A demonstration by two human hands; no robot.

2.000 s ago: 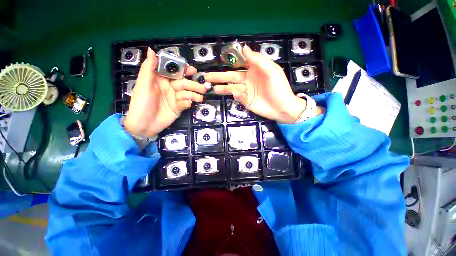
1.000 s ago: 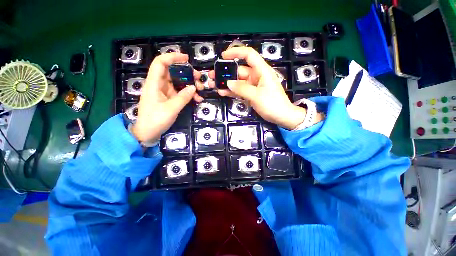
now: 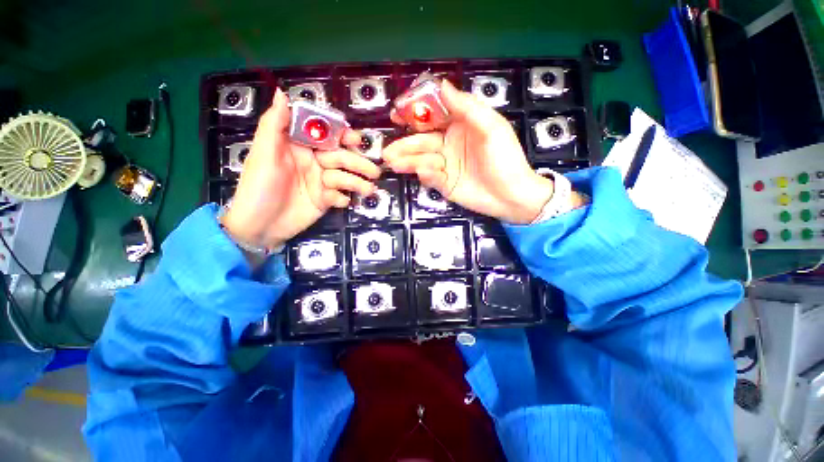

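My left hand [image 3: 294,185] holds a smartwatch unit [image 3: 309,121], its silvery back turned up and its round centre glowing red. My right hand [image 3: 483,162] holds a second smartwatch unit [image 3: 430,97], tilted, its back also showing and glowing red. Both hands are above the upper part of the black blister tray [image 3: 343,336], palms up, fingertips close to each other. Many tray pockets hold silver-white units with dark round centres; a few pockets at the lower right look dark. My hands and sleeves hide part of the tray.
A cream fan [image 3: 38,155], a gold-orange piece [image 3: 136,183], small watches [image 3: 141,116] and a black cable lie at left. At right are white paper [image 3: 679,188] with a dark pen [image 3: 640,155], loose dark watches [image 3: 603,54], a blue holder [image 3: 676,77] and a box with coloured buttons [image 3: 784,194].
Both units have been turned over from lit dark fronts to silvery backs, whose centres now glow red. My hands have rolled palm up, still holding the units.
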